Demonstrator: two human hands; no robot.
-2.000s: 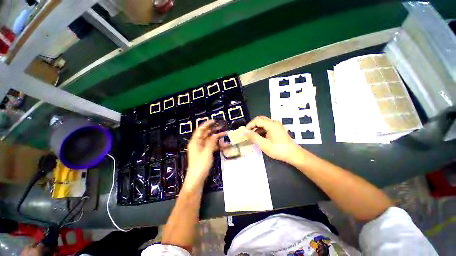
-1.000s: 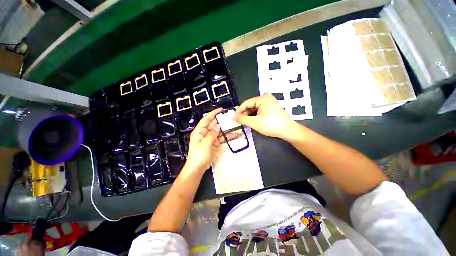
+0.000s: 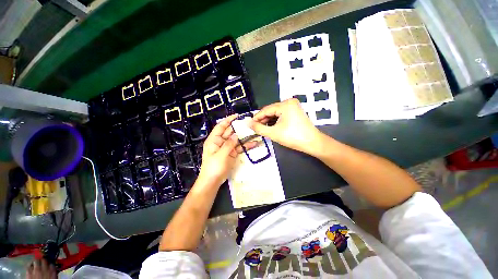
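Note:
My left hand holds a thin black plastic frame with an open window, above a white adhesive sheet on the bench. A small white square of backing paper lies over the upper end of the frame. My right hand has its fingertips pinched at the right edge of that white square. The large black blister tray is left of and behind my left hand. Parts with yellow outlines sit in its two back rows. The sheet's upper part is hidden by the hands and frame.
A white sheet with dark cutouts lies right of the tray. A stack of white sheets with tan squares is further right, beside clear plastic wrap. A round fan-like object with a purple rim and white cord is at left. A person's hand shows bottom left.
The white square has come to lie flat over the frame's upper end, with both hands still at it. The camera view has shifted, so the tray and sheets appear higher and further left.

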